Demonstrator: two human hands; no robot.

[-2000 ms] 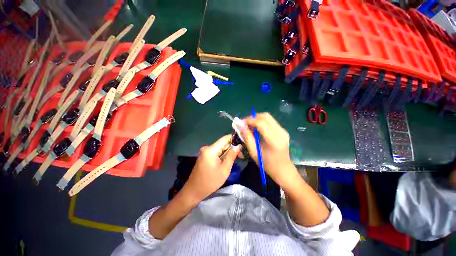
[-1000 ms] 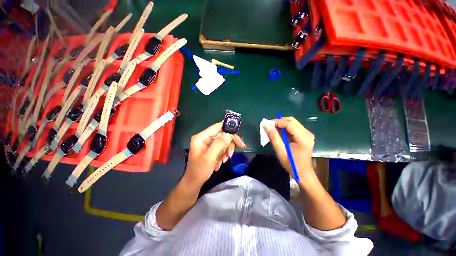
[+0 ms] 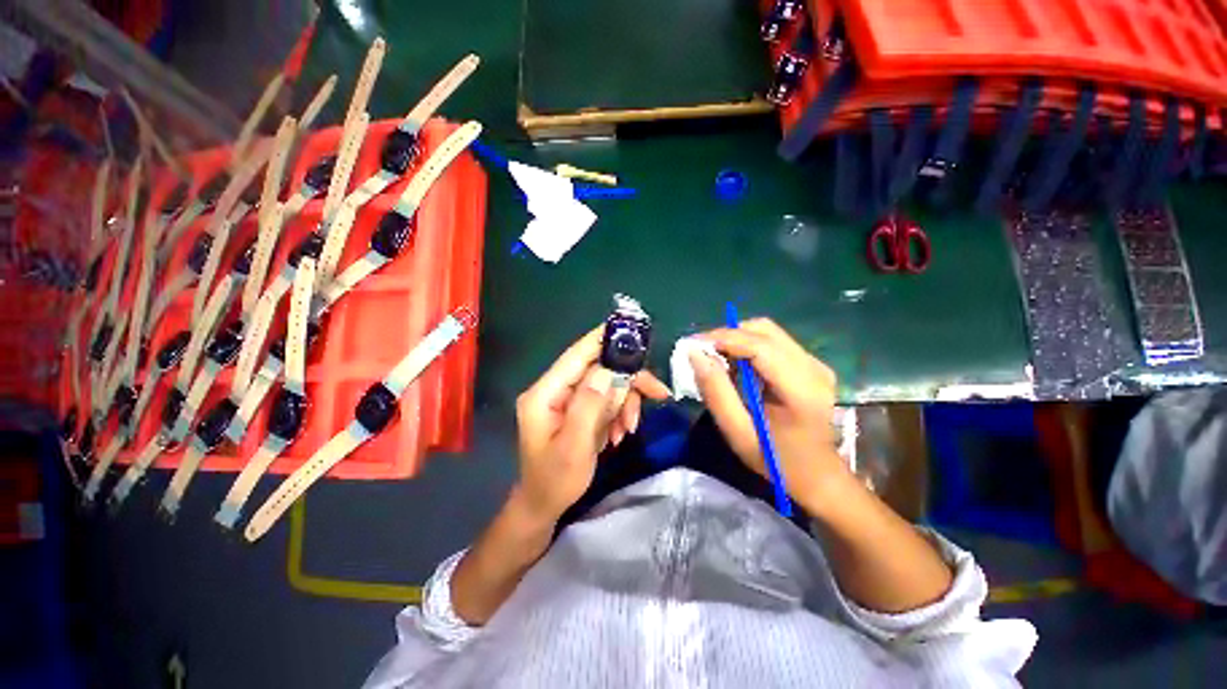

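My left hand holds a wristwatch upright between thumb and fingers, its dark squarish case showing a round mark. Its strap is mostly hidden by the fingers. My right hand is just right of the watch and apart from it. It pinches a small white cloth between thumb and fingertips. A slim blue stick also lies across this hand, held between the fingers.
An orange-red tray with several pale-strapped watches is at left. White cloths, a blue cap and red scissors lie on the green bench. Stacked trays are at far right, speckled sheets below them. A grey sleeve shows at the right edge.
Two seconds ago the cloth was against the watch; the hands have since parted and the watch case has come into view. Over the last second, the cloth has moved slightly nearer the watch.
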